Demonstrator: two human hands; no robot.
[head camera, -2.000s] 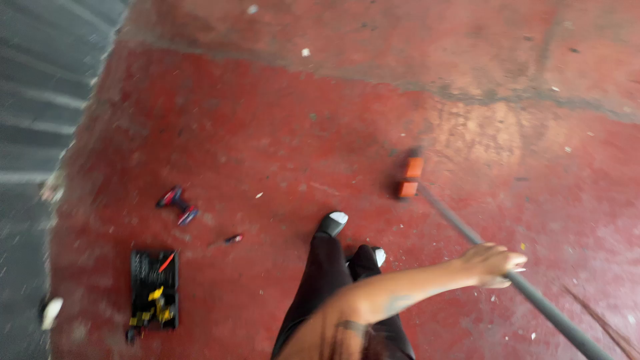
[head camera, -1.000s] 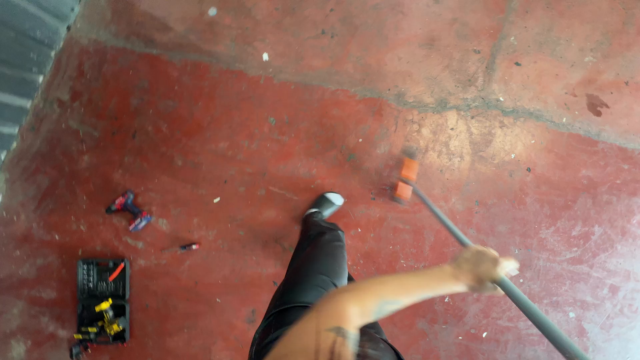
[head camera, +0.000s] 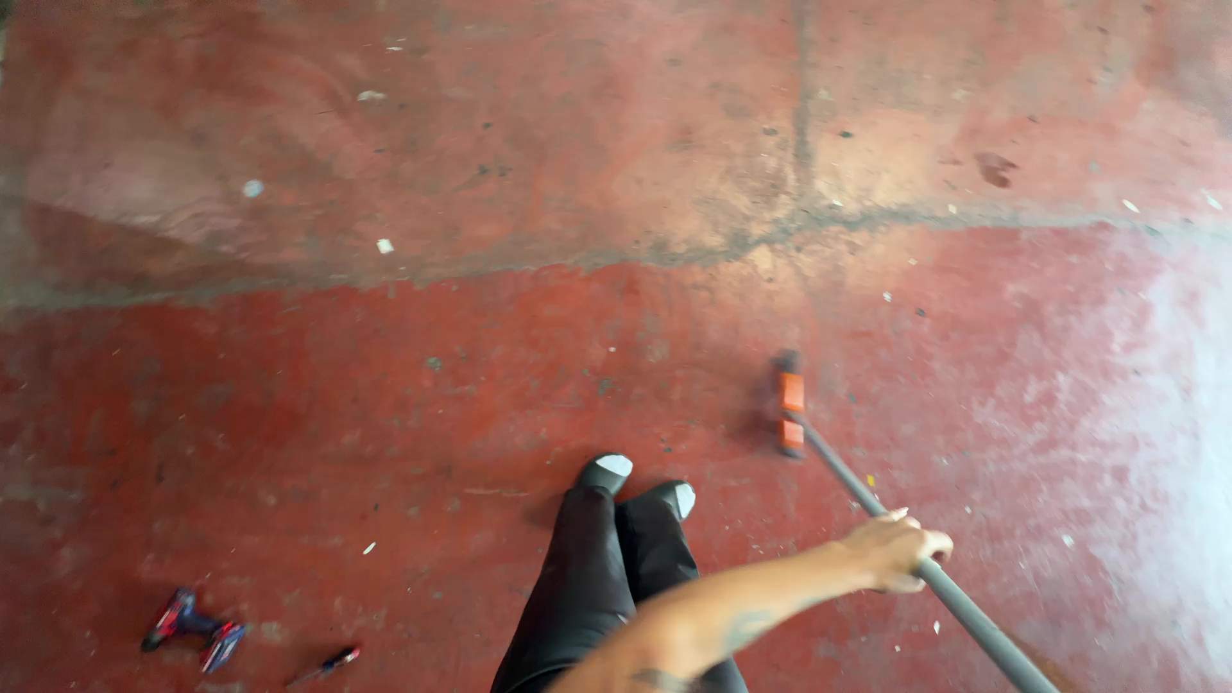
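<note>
My left hand (head camera: 900, 551) is closed around the grey pole (head camera: 977, 616) of a push broom, at the lower right. The pole slants up and left to the broom head (head camera: 791, 404), an orange and dark block on the red floor, slightly blurred. This head lies up and to the right of my shoes (head camera: 608, 472). My left forearm crosses over my dark trousers. The upper end of the pole runs out of the frame at the bottom right, and my right hand cannot be seen.
A red and blue cordless drill (head camera: 192, 630) lies on the floor at the lower left, with a small screwdriver (head camera: 332, 664) to its right. Small pale scraps (head camera: 385, 246) dot the floor. A rough grey seam (head camera: 712, 252) runs across it.
One shoe was in view a second ago; now both show side by side. The view has shifted, leaving the black tool case and the grey corrugated surface out of frame. My left hand still holds the pole.
</note>
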